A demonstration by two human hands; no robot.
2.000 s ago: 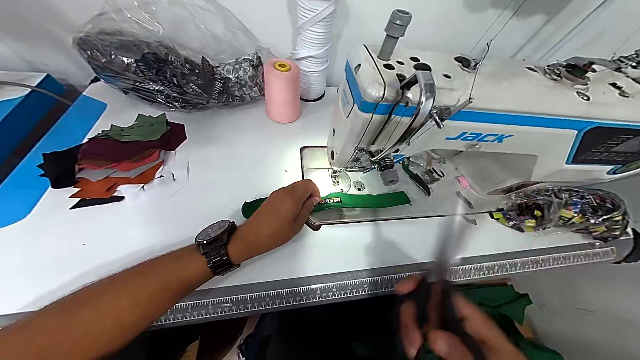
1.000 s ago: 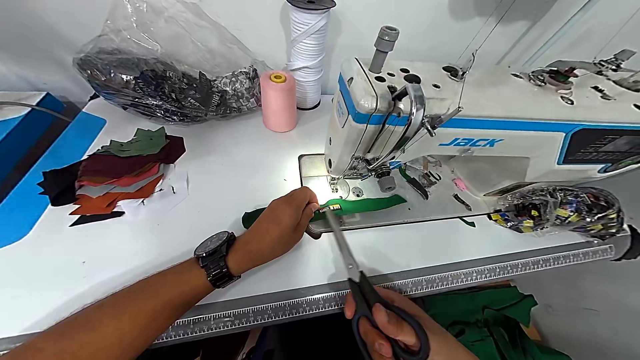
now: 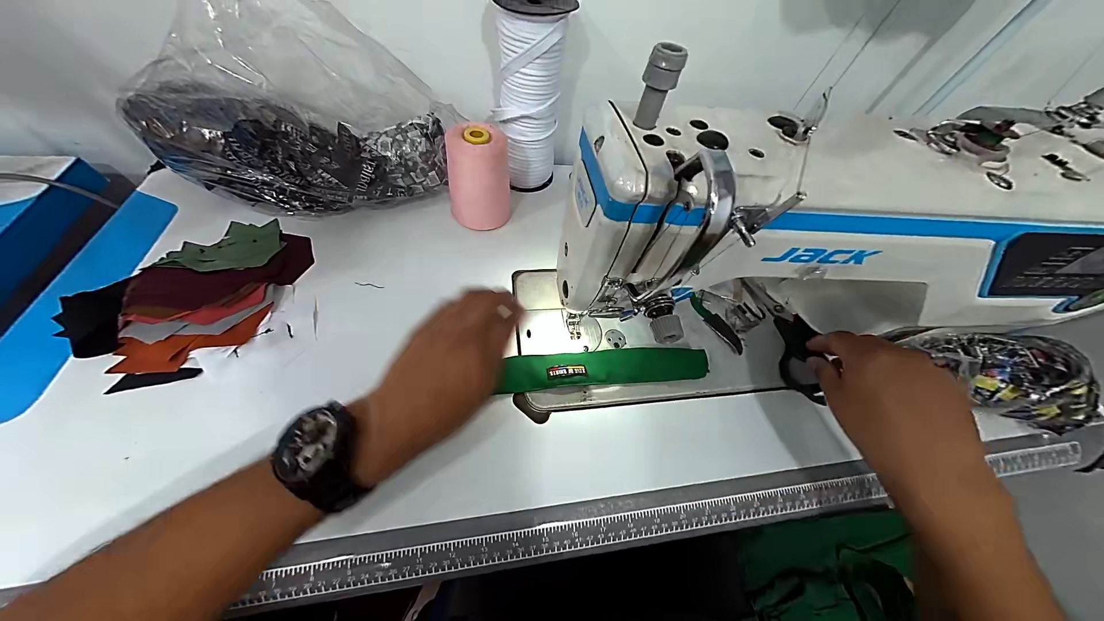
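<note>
A green fabric strip [image 3: 638, 366] with a small woven label [image 3: 567, 372] lies across the front of the needle plate of a Jack sewing machine [image 3: 690, 190]. My left hand [image 3: 444, 379], a dark watch on its wrist, is over the strip's left end; its fingertips are blurred, and whether they grip the cloth cannot be told. At the right, my right hand [image 3: 880, 388] has its fingers on the black handle of the scissors [image 3: 795, 349], whose blades point up and left on the machine bed, under the arm.
Fabric scraps [image 3: 198, 302] are piled at left. Behind stand a plastic bag of labels [image 3: 285, 147], a pink thread cone [image 3: 479, 181] and a white elastic spool [image 3: 530, 95]. Thread snips [image 3: 718, 323] and another bag [image 3: 1018, 371] lie right. A ruler [image 3: 604, 535] runs along the front edge.
My right hand has moved with the scissors from the front of the table to the machine bed at right. The blades were at the strip by my left hand one second ago.
</note>
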